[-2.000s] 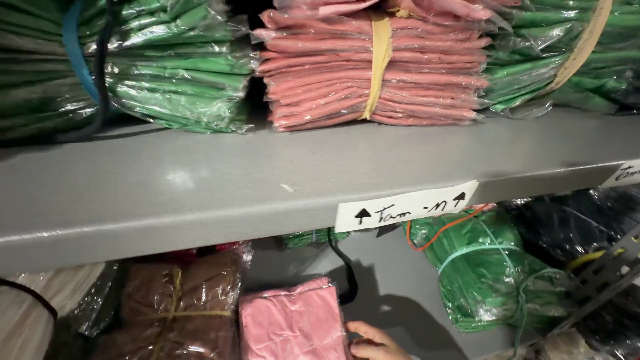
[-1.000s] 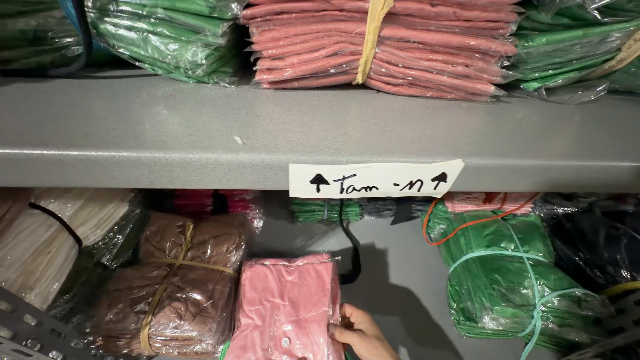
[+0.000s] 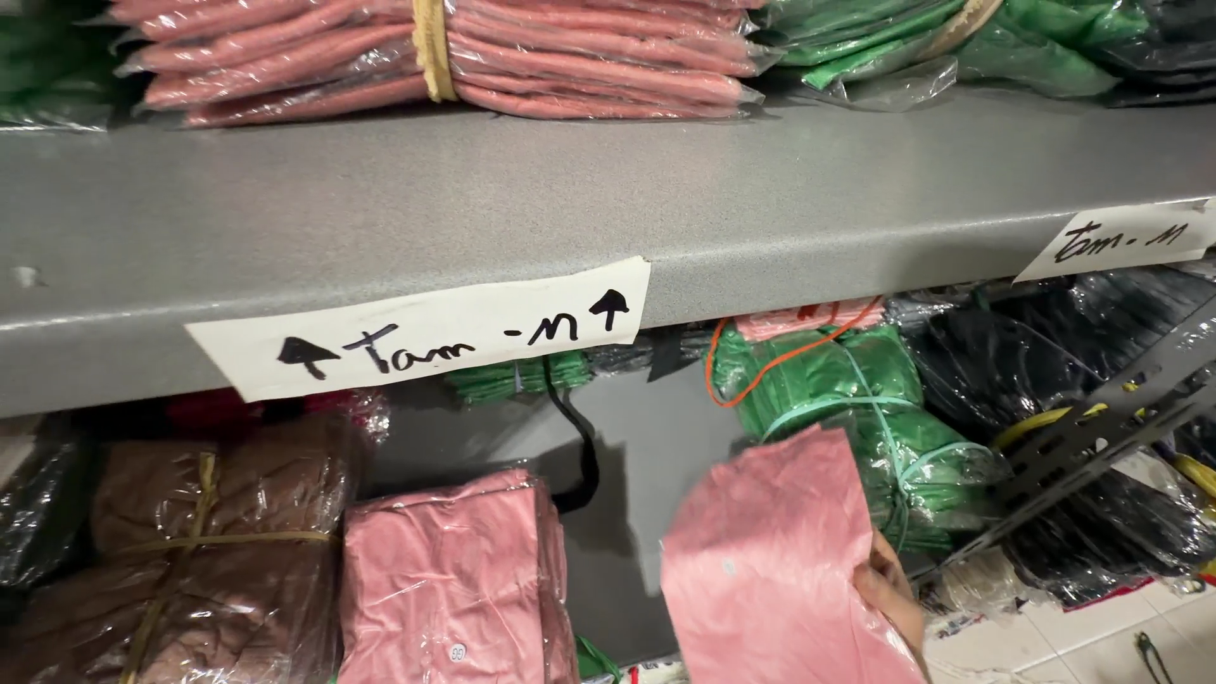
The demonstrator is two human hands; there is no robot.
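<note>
My right hand (image 3: 891, 591) grips the right edge of a pink folded garment in a clear plastic bag (image 3: 774, 570), held over the lower shelf at the lower right. Left of it lies a stack of pink bagged garments (image 3: 442, 579), its top one bearing a small round sticker. A brown bagged bundle (image 3: 252, 494) tied with yellowish string rests beside that stack. Behind the held garment sits a green bagged bundle (image 3: 817, 380) tied with light teal string. My left hand is not in view.
A grey metal shelf (image 3: 589, 199) with handwritten labels crosses the view and holds a banded pink bundle (image 3: 570, 57) and green bundles (image 3: 1026, 47). A perforated metal upright (image 3: 1092, 427) slants at the right, near dark bagged bundles (image 3: 1073, 332). Floor tiles (image 3: 1092, 632) show at the lower right.
My right hand was at the right edge of the pink stack. It is now farther right, holding a pink bagged garment apart from that stack.
</note>
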